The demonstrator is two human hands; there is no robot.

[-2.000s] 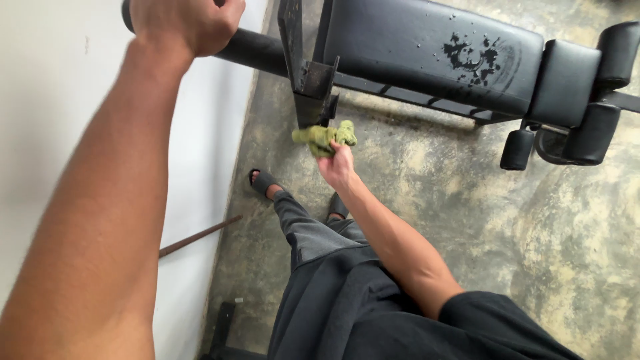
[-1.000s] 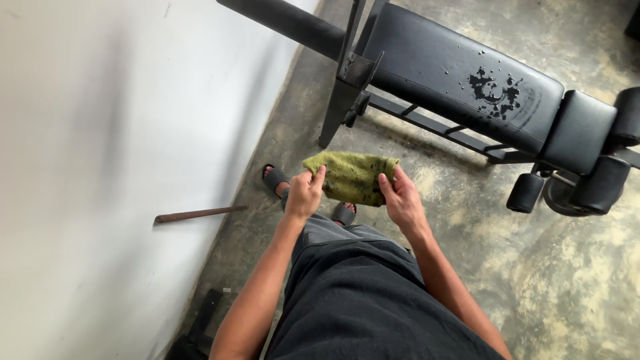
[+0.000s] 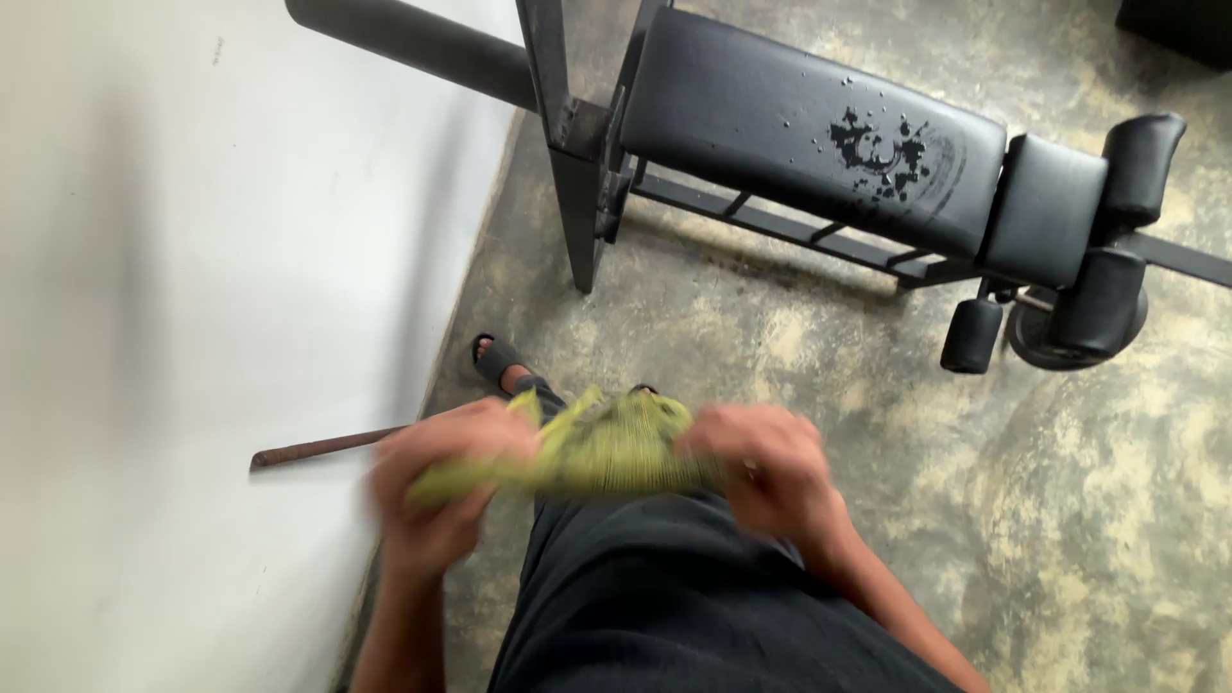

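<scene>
A yellow-green cloth (image 3: 616,448) is stretched between my two hands in front of my waist, blurred by motion. My left hand (image 3: 448,472) grips its left end, and my right hand (image 3: 765,462) grips the right end. Beyond them stands a weight bench with a black padded backrest (image 3: 751,106), which carries water drops and a dark wet patch around a printed emblem. A smaller black seat pad (image 3: 1044,207) adjoins it on the right. Neither hand touches the bench.
Foam leg rollers (image 3: 1097,298) are at the bench's right end. A black steel upright (image 3: 573,192) and a padded bar (image 3: 414,43) stand at its left, near the white wall (image 3: 241,241). A rusty metal rod (image 3: 322,449) lies by the wall. My sandaled foot (image 3: 496,361) is on the concrete floor.
Two seconds ago my left hand was on the padded bar and my right hand held the cloth bunched near the upright. Then both hands held it spread; now it is stretched and blurred.
</scene>
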